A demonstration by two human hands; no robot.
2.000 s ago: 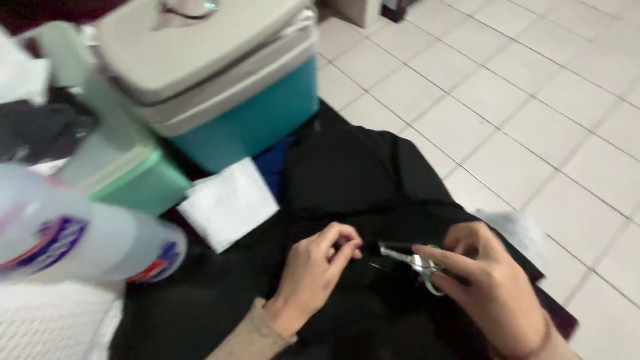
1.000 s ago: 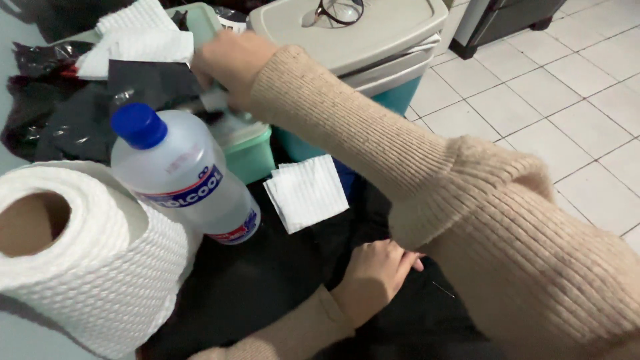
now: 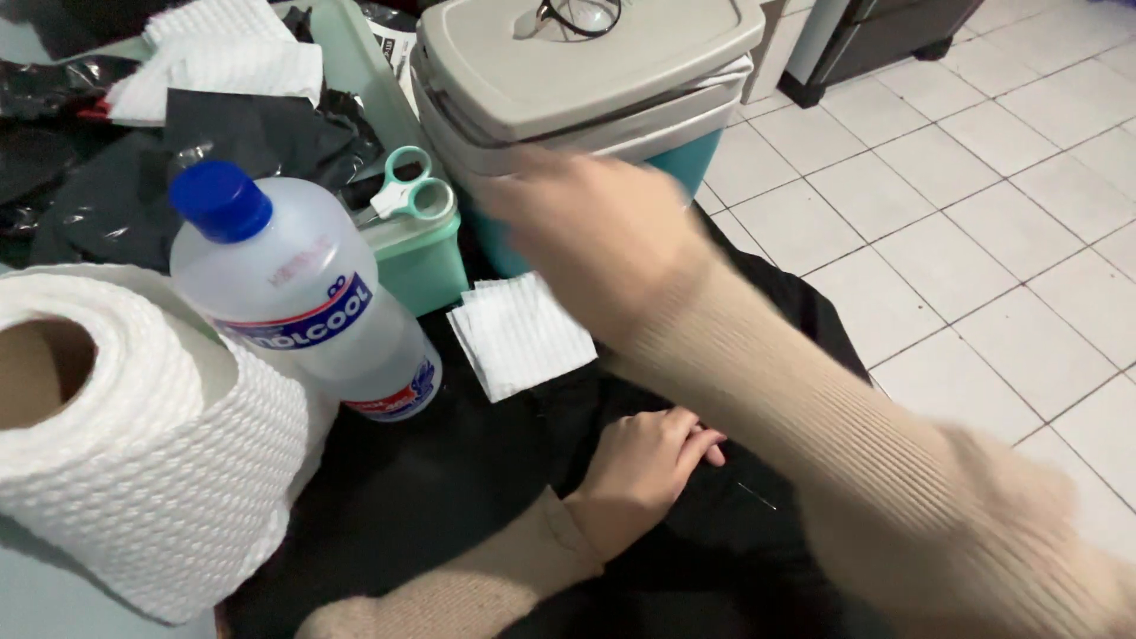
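Observation:
My right hand (image 3: pixel 590 226), blurred, hangs over the front of a lidded bin; whether it holds anything is unclear. My left hand (image 3: pixel 643 461) rests low on black fabric (image 3: pixel 426 497), thumb and fingers together at its tip; anything pinched there is too small to tell. A thin needle-like piece (image 3: pixel 756 495) lies on the fabric just right of it. Scissors with mint-green handles (image 3: pixel 413 186) lie on the rim of a green plastic container (image 3: pixel 426 271). Folded white paper towels (image 3: pixel 524 337) lie between that container and my left hand.
At left stand a paper towel roll (image 3: pixel 160 444) and a blue-capped plastic alcohol bottle (image 3: pixel 302 293). Black plastic bags (image 3: pixel 106 204) and more towels (image 3: pixel 222 62) fill the back left. Eyeglasses (image 3: pixel 581 16) lie on the bin lid (image 3: pixel 586 80); floor tiles (image 3: pixel 958 240) are at right.
Two seconds ago my right hand held the scissors beside my left hand; now they lie on the green container. My right hand has since moved back from the container toward the right.

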